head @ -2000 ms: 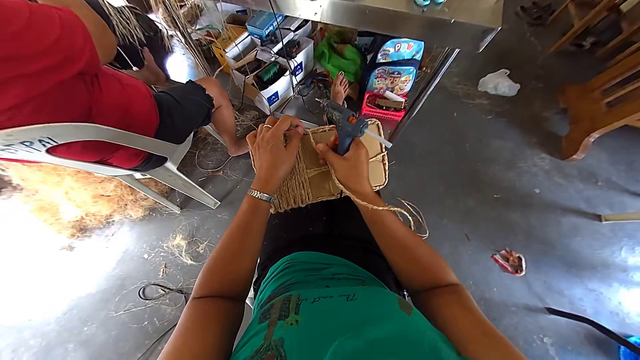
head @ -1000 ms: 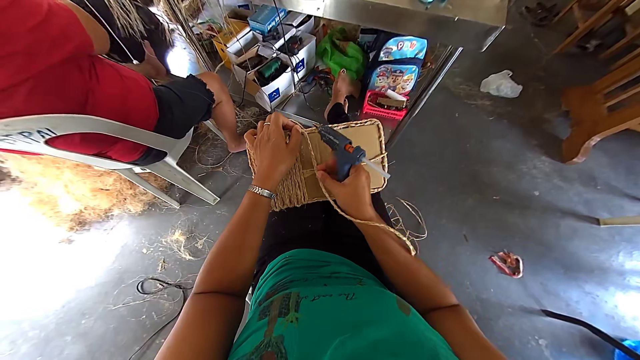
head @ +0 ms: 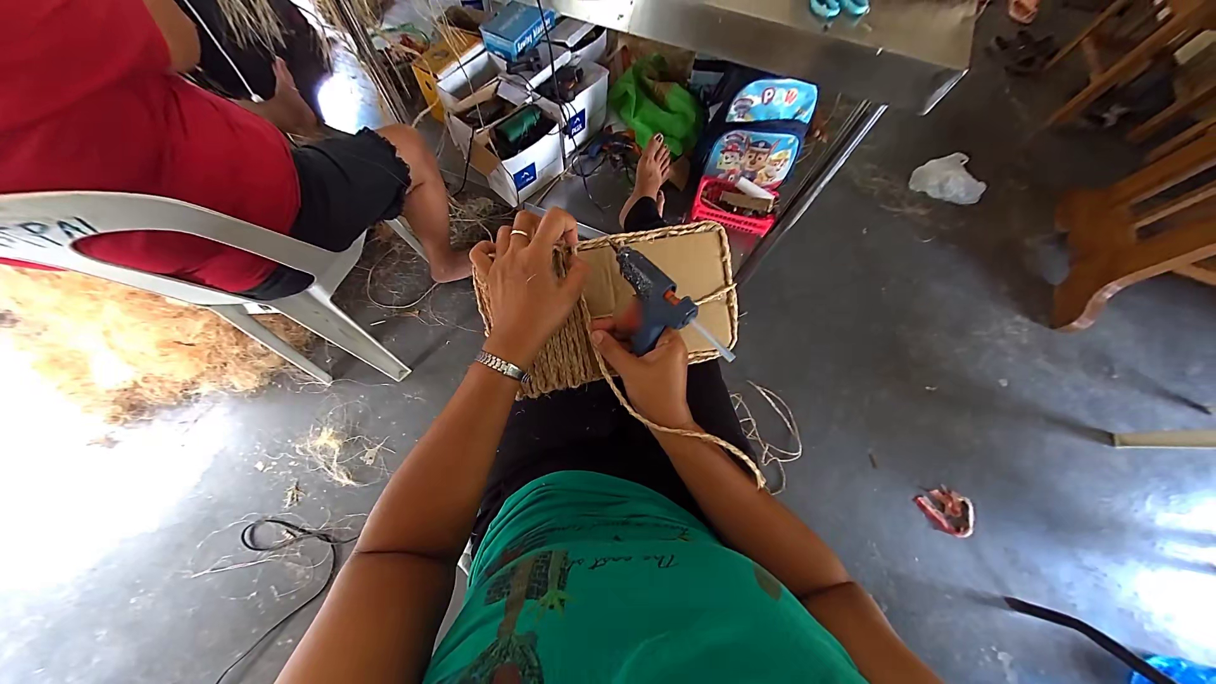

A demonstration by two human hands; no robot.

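A rectangular cardboard panel edged with braided fibre rope lies over my lap. Rows of twisted natural rope cover its left part, while bare cardboard shows on the right. My left hand presses on the rope rows near the upper left, fingers bent and fingertips at the rope. In my right hand is a blue hot glue gun with a clear glue stick poking out of its back, over the panel's middle. A loose length of rope runs from beside my right hand's fingers down across my right forearm.
At the left, a person in a red shirt sits on a white plastic chair above loose fibre. Ahead, a metal table stands over boxes, a backpack and a red basket. Wooden chairs stand right.
The glue gun in my right hand has shifted slightly over the panel. My left hand stays on the rope rows. The bare foot under the table has changed position.
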